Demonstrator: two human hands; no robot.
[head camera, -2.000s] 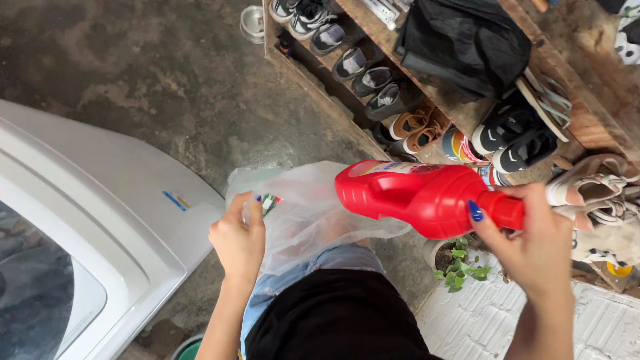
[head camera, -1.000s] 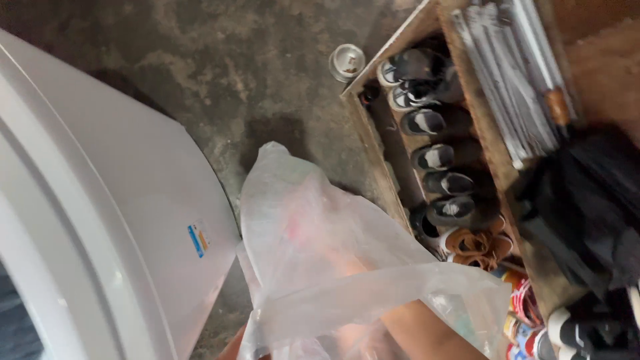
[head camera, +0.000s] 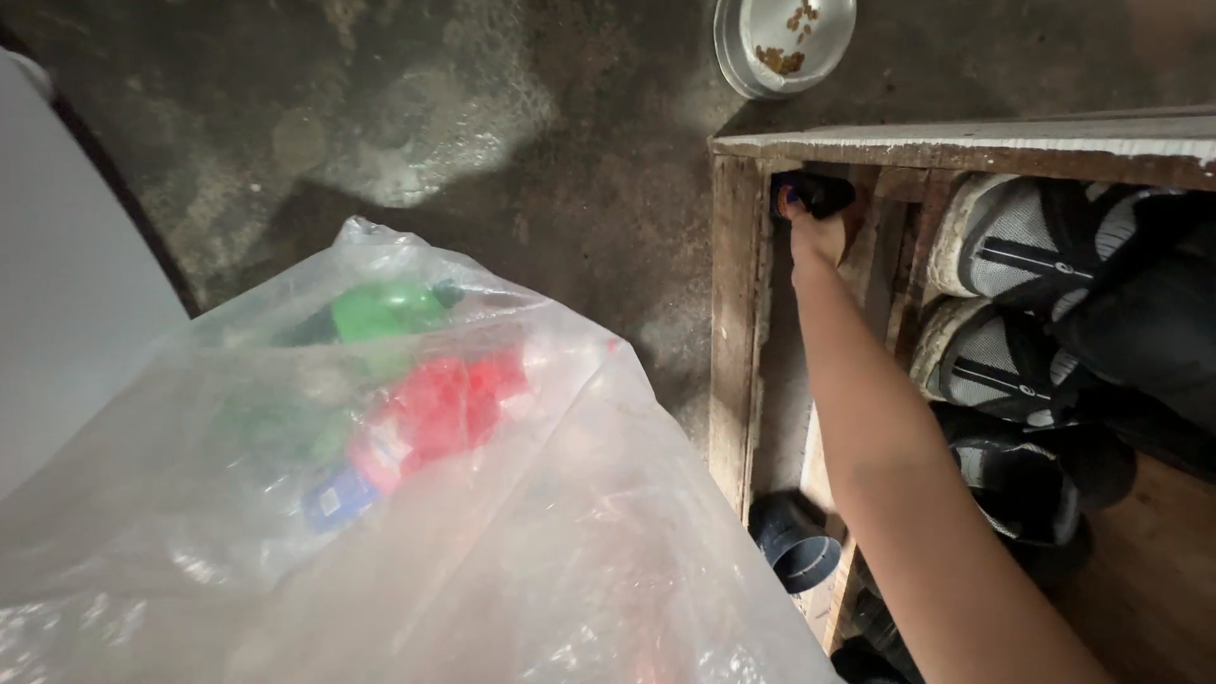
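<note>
A large translucent plastic bag (head camera: 589, 532) fills the lower left and centre of the head view. Through its film show a red bottle (head camera: 437, 418) and a green container (head camera: 385, 312). My right arm reaches up into the narrow end of a wooden shoe rack, where my right hand (head camera: 815, 233) is at a small dark object (head camera: 828, 194). Shadow and the object hide the fingertips, so the hold cannot be made out. My left hand is not clearly visible; the bag covers the lower part of the view.
The wooden rack (head camera: 736, 332) holds several shoes, among them a grey-and-black sneaker (head camera: 1035, 247). A dark plastic pot (head camera: 796, 546) lies low in the rack's end. Beyond the rack, a metal bowl (head camera: 807, 43) with brown pellets stands on the concrete floor. A white appliance (head camera: 76, 275) is at left.
The red bottle, in my right hand two seconds ago, is now inside the bag. My right hand has moved out of the bag and into the rack. The view has come closer to the rack.
</note>
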